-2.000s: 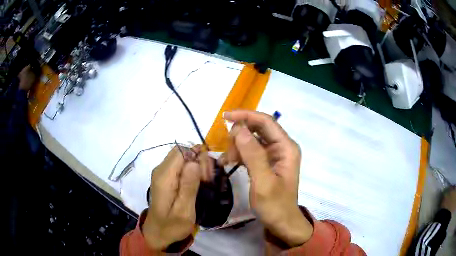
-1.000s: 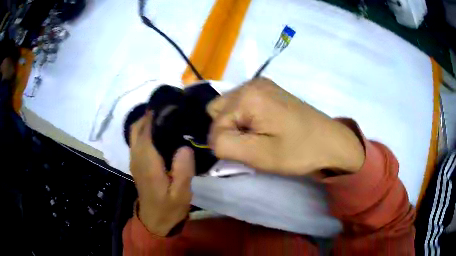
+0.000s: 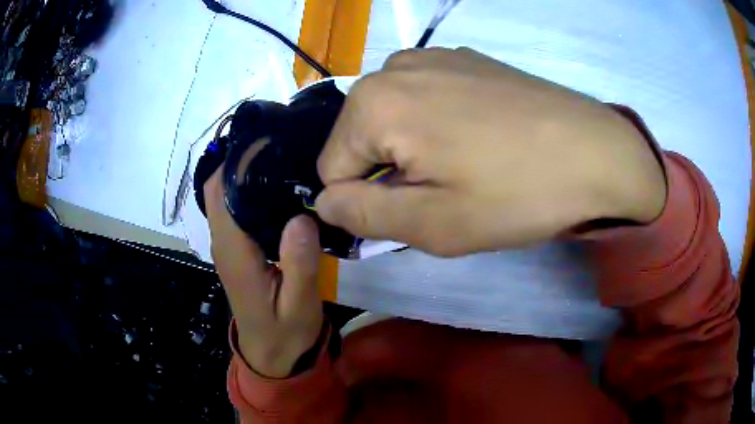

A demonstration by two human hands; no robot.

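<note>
A black camera housing with rounded, cup-shaped parts lies over a white camera body, which shows at its edges. My left hand grips the black housing from its left and near side, thumb on top. My right hand is closed over the housing's right part. Thin yellow and dark wires show between its curled fingers. A tiny white plug connector on a wire end sits inside the black shell beside the right fingertips. What the right fingertips touch is hidden.
A black tail cable runs up and left over the white mat. A dark lead sticks out beyond my right hand. A thin loose wire lies left. Small bright parts lie in the dark area at lower left.
My left hand has come to grip the black housing, now turned open side up. My right hand has closed over its right part with wires in its fingers. The view has moved closer.
</note>
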